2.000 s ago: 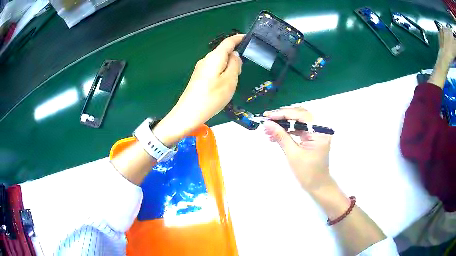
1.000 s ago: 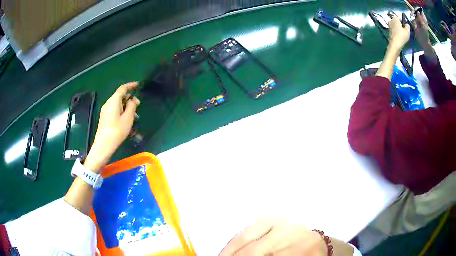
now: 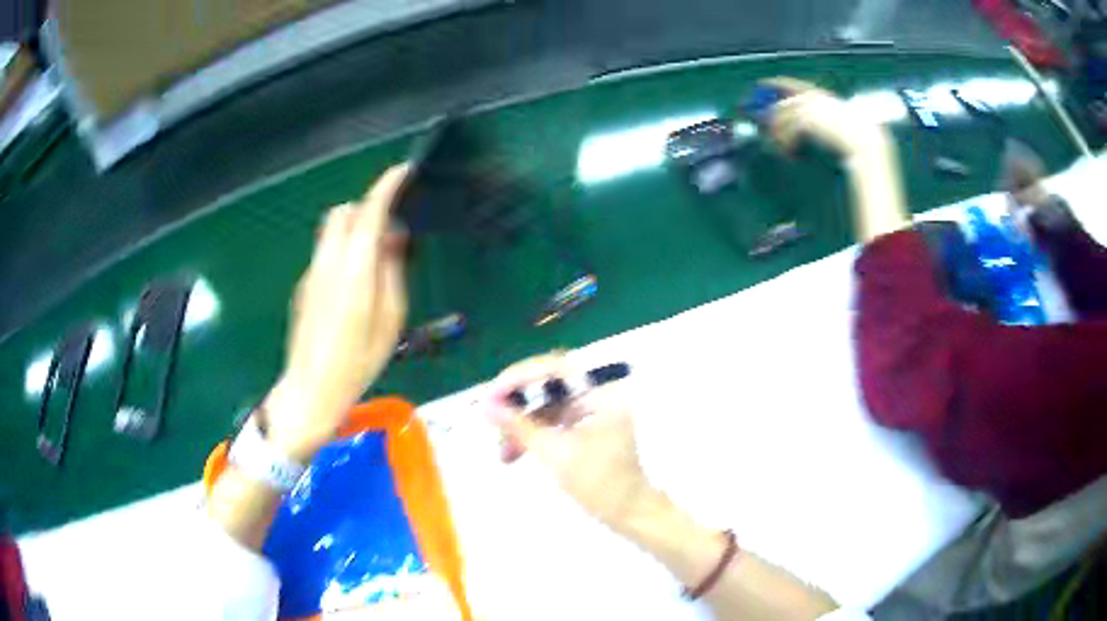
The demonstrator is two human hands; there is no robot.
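Note:
My left hand (image 3: 346, 297) is over the belt beyond the tray, its fingers at the upper end of a blurred black phone frame (image 3: 455, 182); it seems to grip it. The frame's narrow ends with small blue and gold parts (image 3: 567, 300) show below, near the white cover. My right hand (image 3: 571, 443) holds a black pen-shaped tool with white bands (image 3: 603, 374) just right of the frame, over the white cover. Its tip is hidden or blurred. The orange tray (image 3: 427, 510) with the shiny blue sheet (image 3: 346, 516) lies below my left hand.
Two black frames (image 3: 154, 358) lie at the left on the green belt (image 3: 267, 249). At the right, a person in a dark red sleeve (image 3: 941, 352) reaches over the belt to frames. Another blue sheet (image 3: 1005, 267) lies near that person. White cover (image 3: 753, 473) runs along the belt.
My left hand has moved right and slightly up with the blurred frame. My right hand has come up from the bottom edge, and the pen tool now shows. The other person's hand has moved left.

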